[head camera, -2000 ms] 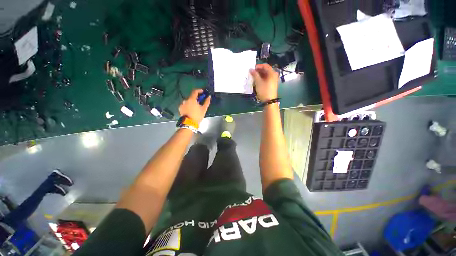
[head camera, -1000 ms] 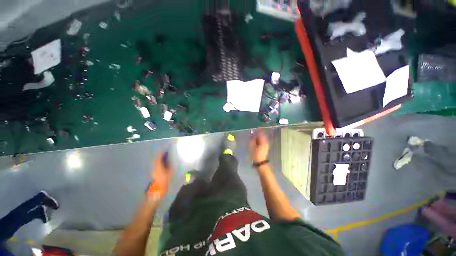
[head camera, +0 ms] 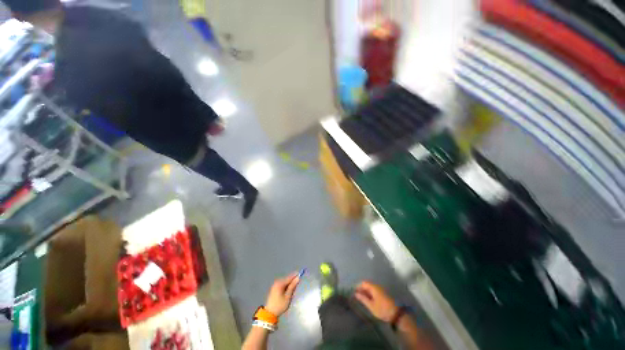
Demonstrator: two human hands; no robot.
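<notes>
My left hand (head camera: 283, 294), with an orange-strapped watch on the wrist, is held over the grey floor. It grips a small slim bluish item (head camera: 301, 272) between thumb and fingers. My right hand (head camera: 376, 301), with a dark bracelet, is low over the floor near my body. Its fingers are curled and blurred, and I cannot tell whether they hold anything. Neither hand touches the bench.
A green-topped bench (head camera: 419, 224) with scattered dark items runs along the right, a black compartment tray (head camera: 391, 123) at its far end. A red tray (head camera: 156, 277) and open carton (head camera: 86, 273) stand left. A person (head camera: 137, 85) in dark clothes stands ahead left.
The view has swung away from the bench front to the aisle, bringing the person and red tray into sight. My left hand still has the bluish item. Both hands stay off the bench.
</notes>
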